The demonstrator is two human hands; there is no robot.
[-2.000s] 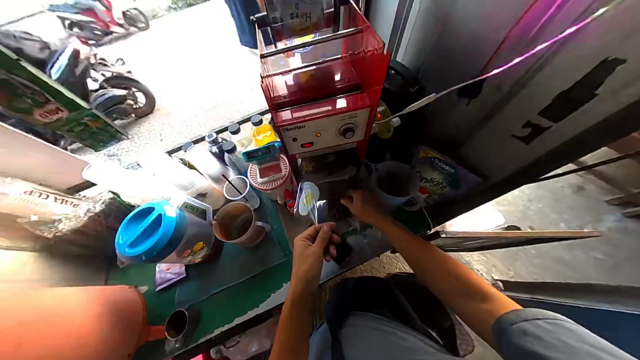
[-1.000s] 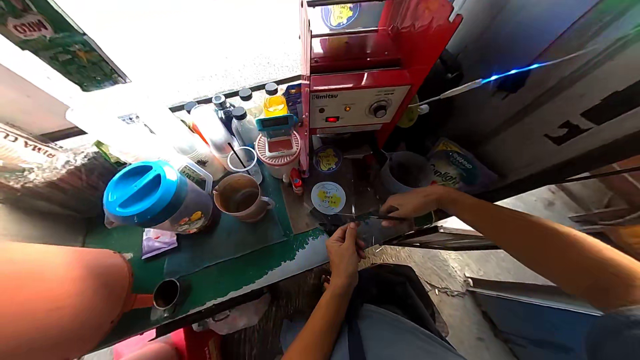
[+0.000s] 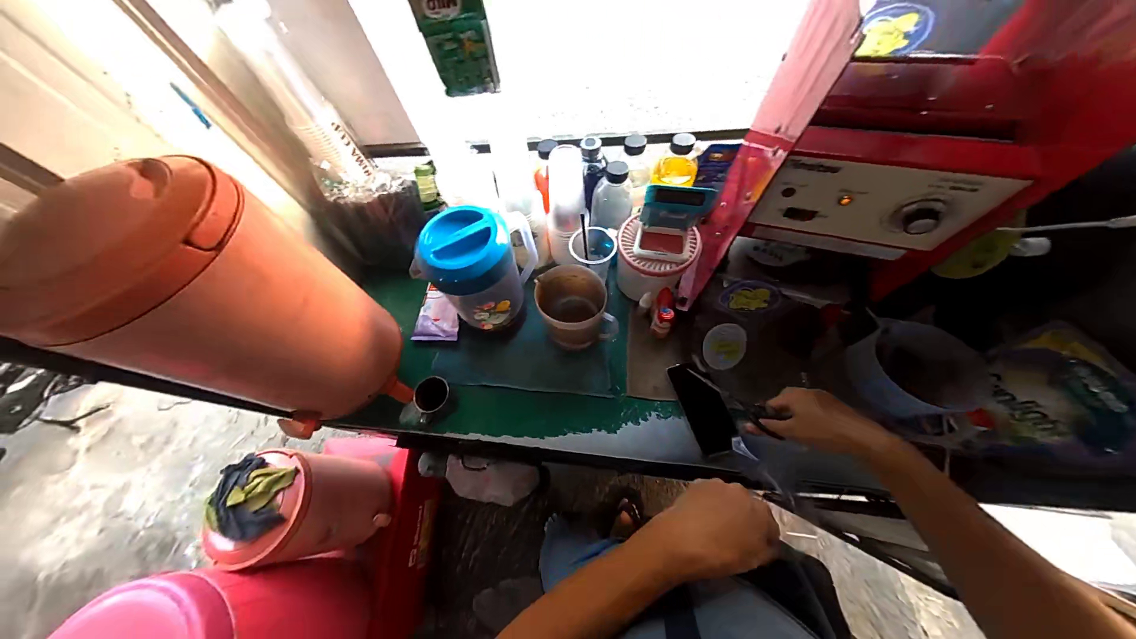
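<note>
My right hand (image 3: pixel 816 417) is over the counter's front edge, its fingers closed on the handles of dark scissors (image 3: pixel 763 417). Just left of the scissors a black smartphone (image 3: pixel 703 408) lies on the counter. My left hand (image 3: pixel 723 528) is lower, in front of the counter by my lap, with curled fingers; whether it holds anything is hidden. Behind the phone lies a round printed plastic lid or seal (image 3: pixel 724 346). A brown-stained measuring jug (image 3: pixel 572 306) stands left of it, beside a pitcher with a blue lid (image 3: pixel 470 266).
A red cup-sealing machine (image 3: pixel 896 195) stands at the right, with a grey tub (image 3: pixel 923 364) before it. Several bottles (image 3: pixel 612 195) line the window side. A large orange drink cooler (image 3: pixel 195 293) fills the left; a small metal cup (image 3: pixel 431 396) sits near its tap.
The view has swung left. My left hand has moved down from the counter's edge toward my lap, apart from the right hand. The smartphone now shows plainly on the counter.
</note>
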